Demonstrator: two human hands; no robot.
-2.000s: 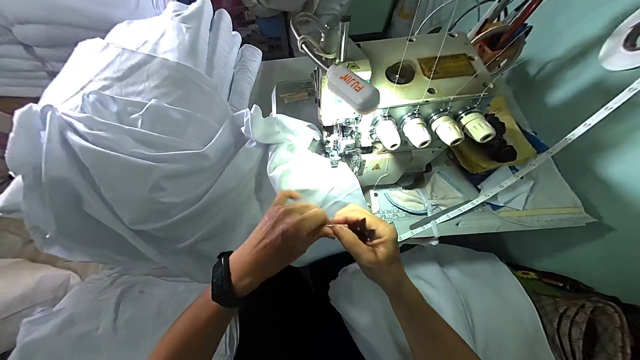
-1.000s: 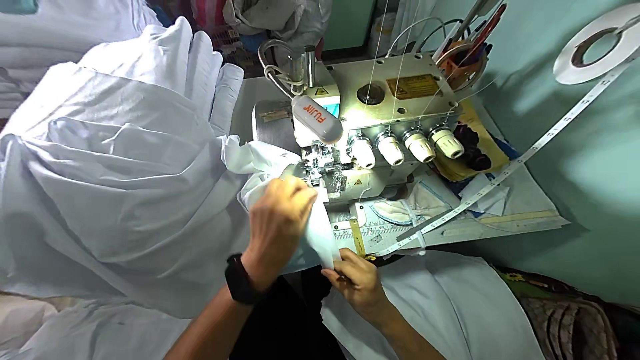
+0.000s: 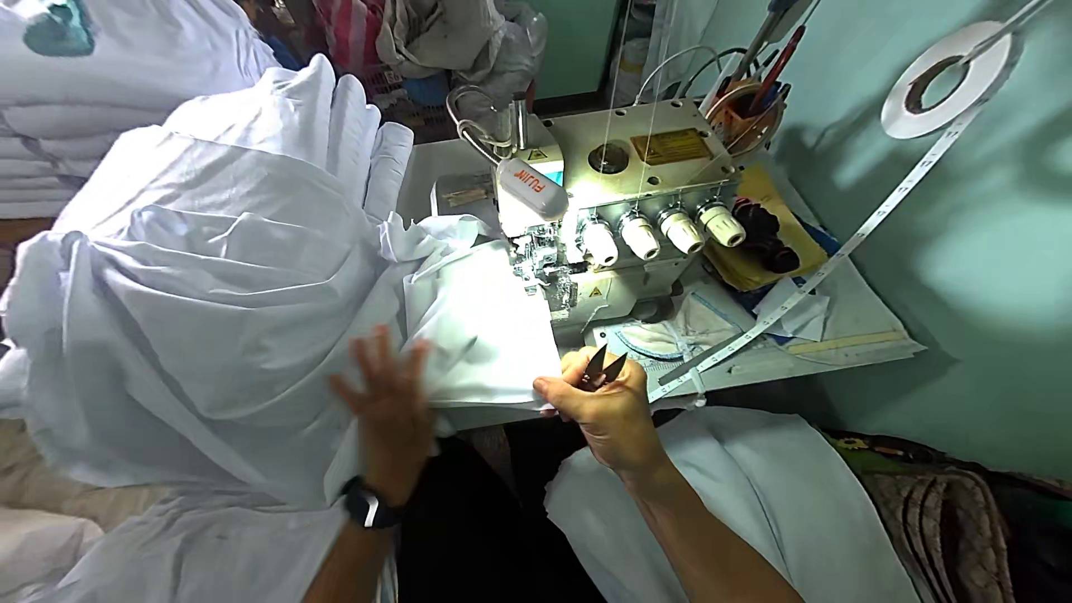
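Observation:
White fabric point(image 3: 477, 327) runs from a large heap on the left to the needle area of a Fujin overlock sewing machine point(image 3: 620, 184). My left hand point(image 3: 389, 402), blurred, has its fingers spread over the fabric at the heap's right side and grips nothing. My right hand point(image 3: 607, 402) pinches the front right corner of the fabric between thumb and finger. Small dark thread snips point(image 3: 601, 368) also sit in that hand, blades apart and pointing up. The machine's lamp lights the fabric by the presser foot, whose exact contact with the cloth I cannot tell.
A measuring tape point(image 3: 871, 222) hangs from a white roll point(image 3: 917, 92) down to the table's front edge. A pot of tools point(image 3: 745, 113) stands behind the machine. Yellow material point(image 3: 754, 260) with dark items lies right of it. More white cloth point(image 3: 737, 494) covers my lap's right side.
My left hand has moved left, away from the fabric beside the machine, and its fingers have spread. The snips' blades now show above my right hand, which remains at the fabric's front corner.

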